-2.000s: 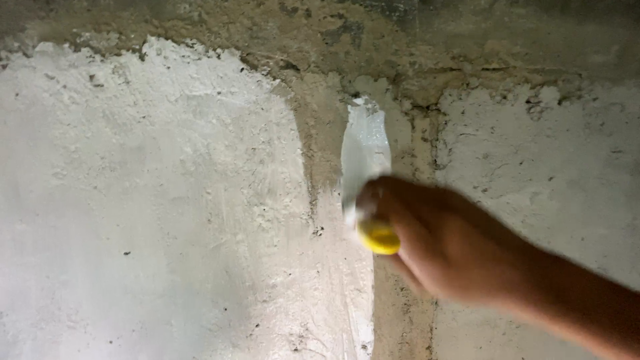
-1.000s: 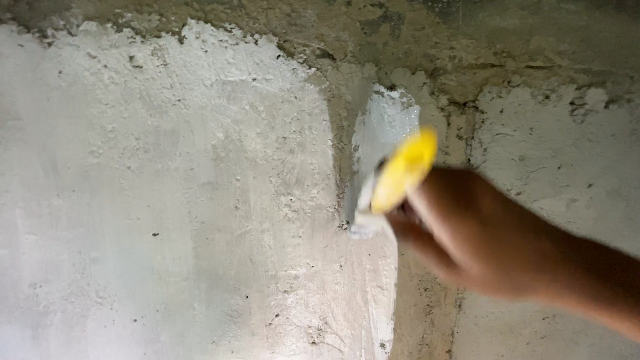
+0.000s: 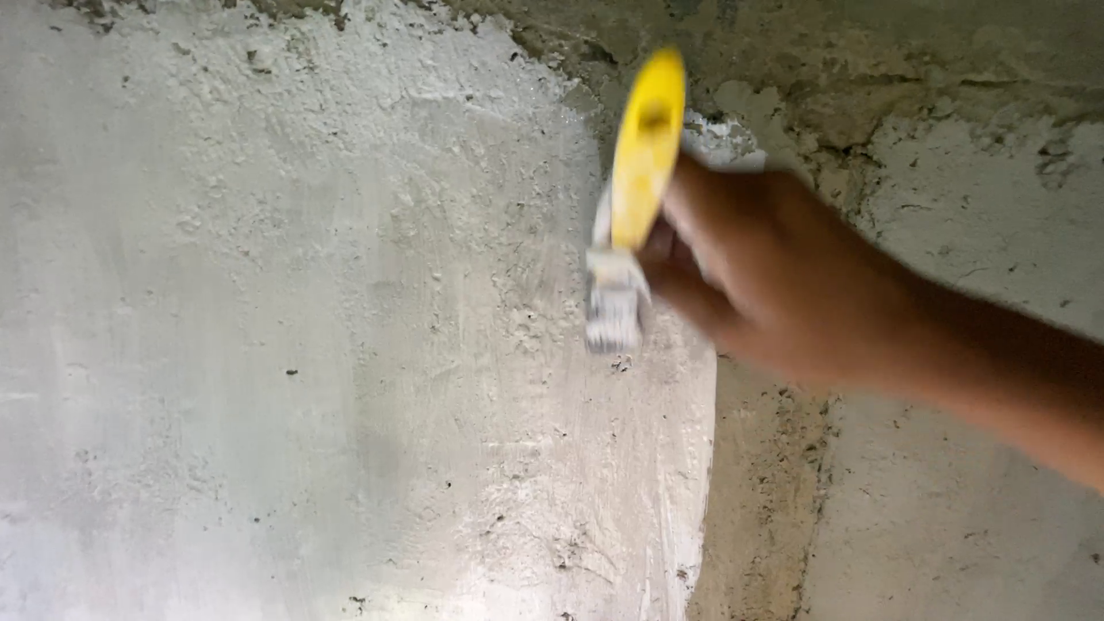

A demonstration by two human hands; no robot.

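Note:
My right hand (image 3: 776,267) reaches in from the right edge, its fingers closed on a paintbrush (image 3: 647,155). The brush has a yellow plastic handle with a hole near its end, and the handle points up. Its bristles (image 3: 614,323) are coated white, point down and lie at the wall. Whitish wet-looking coating (image 3: 414,345) covers the rough plaster to the left and below the brush. Parts of the brush and hand are blurred. My left hand is out of view.
A bare brown strip (image 3: 763,483) of wall runs down right of the white coating's edge. Beyond it is a grey-white wall section (image 3: 966,509). Rough, darker bare cement (image 3: 828,43) crosses the top.
The brush has moved left from the white patch beside the bare strip, onto the gap at that patch's left. Its yellow handle has swung up. The view has shifted somewhat.

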